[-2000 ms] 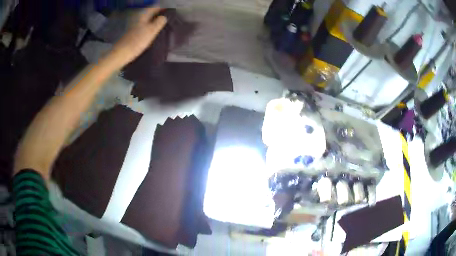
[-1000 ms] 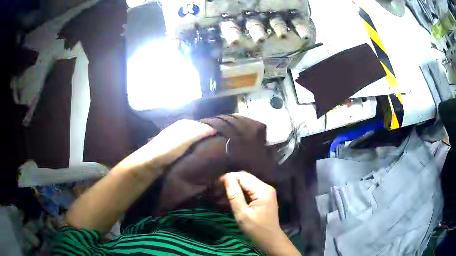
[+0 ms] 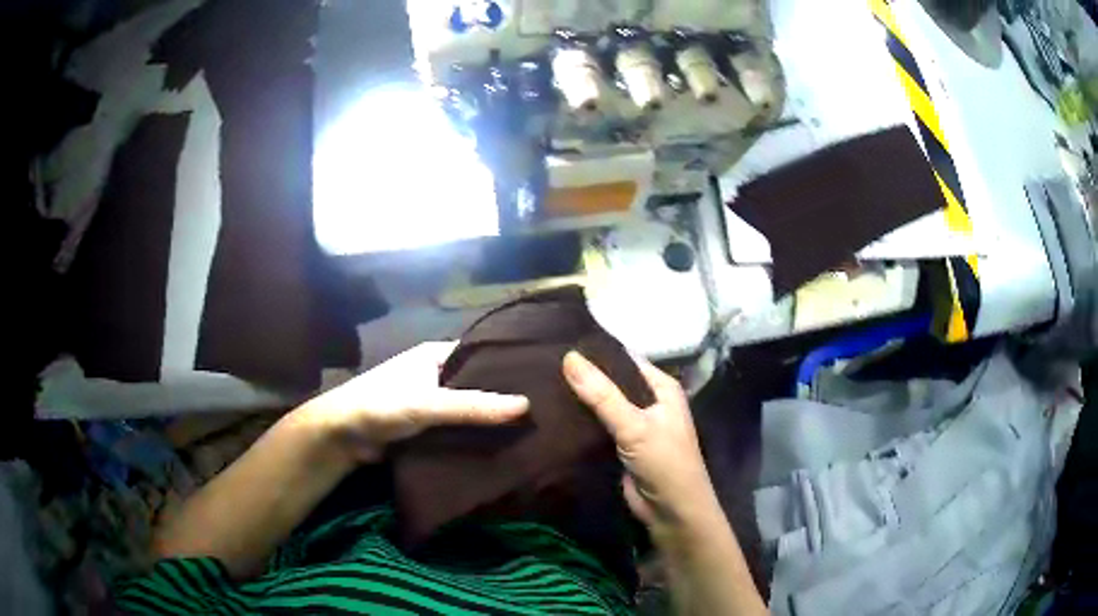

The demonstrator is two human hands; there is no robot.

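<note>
Dark brown fabric (image 3: 530, 445) lies bunched at my lap, in front of the table's front edge, its curved upper edge just below the machine. My left hand (image 3: 415, 403) holds its left side, fingers flat on top. My right hand (image 3: 644, 433) holds its right side, thumb on top and the other fingers partly hidden behind the cloth. The overlock machine (image 3: 614, 132) stands beyond, with pale tension knobs on its front. White lamp glare (image 3: 403, 175) hides the machine bed.
Brown panels (image 3: 259, 241) lie on the table at left. A brown piece (image 3: 843, 199) lies on a white sheet right of the machine, beside yellow-black tape (image 3: 933, 144). Light grey panels (image 3: 903, 481) are piled at lower right, near a blue bar (image 3: 861, 342).
Earlier my left arm reached to the far left of the table. Since one second ago, both hands have taken hold of opposite sides of the brown fabric, which is now smoother.
</note>
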